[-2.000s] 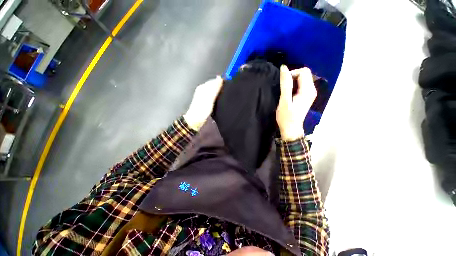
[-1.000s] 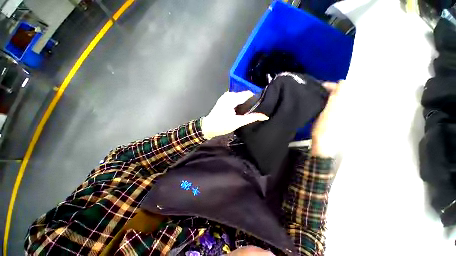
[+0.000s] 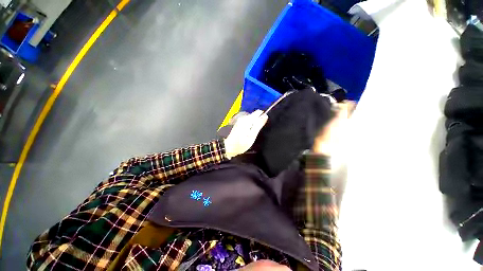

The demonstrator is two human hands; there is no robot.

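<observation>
A black fabric bag [image 3: 291,129] hangs limp over my lap, its opening turned toward the blue tote. A thin pale zipper line curves along its upper edge. My left hand [image 3: 247,133] grips the bag's left edge at the zipper, fingers partly hidden behind the fabric. My right hand [image 3: 334,129] is at the bag's right edge, blurred by motion; its fingertips are hard to make out, so its hold is unclear.
The blue tote [image 3: 339,39] stands just beyond the bag, with black pieces [image 3: 294,69] inside. A white table [image 3: 402,137] runs along the right, with black bags [image 3: 466,137] piled on its far side. Grey floor with a yellow line [image 3: 64,79] lies to the left.
The bag's opening has spread and shows its zipper line. My left hand has moved right and lower over the two seconds. My right hand has shifted right, then slightly back left.
</observation>
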